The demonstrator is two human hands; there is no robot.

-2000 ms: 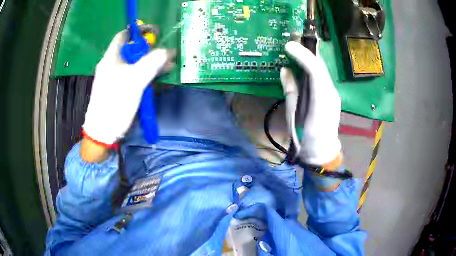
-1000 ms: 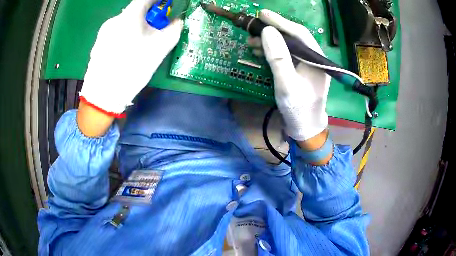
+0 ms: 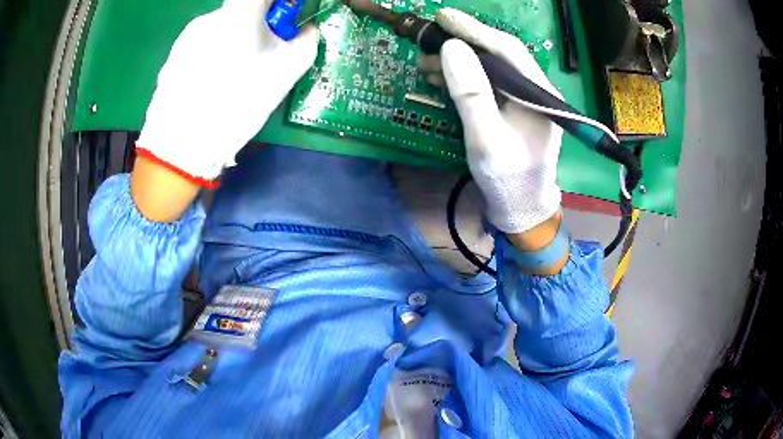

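Observation:
The green printed circuit board [image 3: 365, 94] lies tilted on the green mat, partly under my right hand. My right hand [image 3: 502, 120], white gloved, holds the soldering iron [image 3: 506, 77] like a pen. Its metal tip points left over the board's upper left part, at the frame's top edge. My left hand [image 3: 223, 86], white gloved, is left of the board and cut off by the top edge. It is closed on a blue tool, apparently the desoldering pump [image 3: 284, 17], of which only a short part shows. A thin wire-like line runs from near it toward the iron tip.
The iron stand [image 3: 631, 39] is at the upper right, with the yellow-brown sponge [image 3: 636, 103] in front of it. A black slim tool [image 3: 567, 34] lies left of the stand. The iron's cord loops below the mat's front edge. A conveyor rail [image 3: 56, 171] runs along the left.
My right hand has turned the iron from upright to pointing left over the board. The board has rotated slightly. My left hand has moved up, and the blue pump is now mostly out of view.

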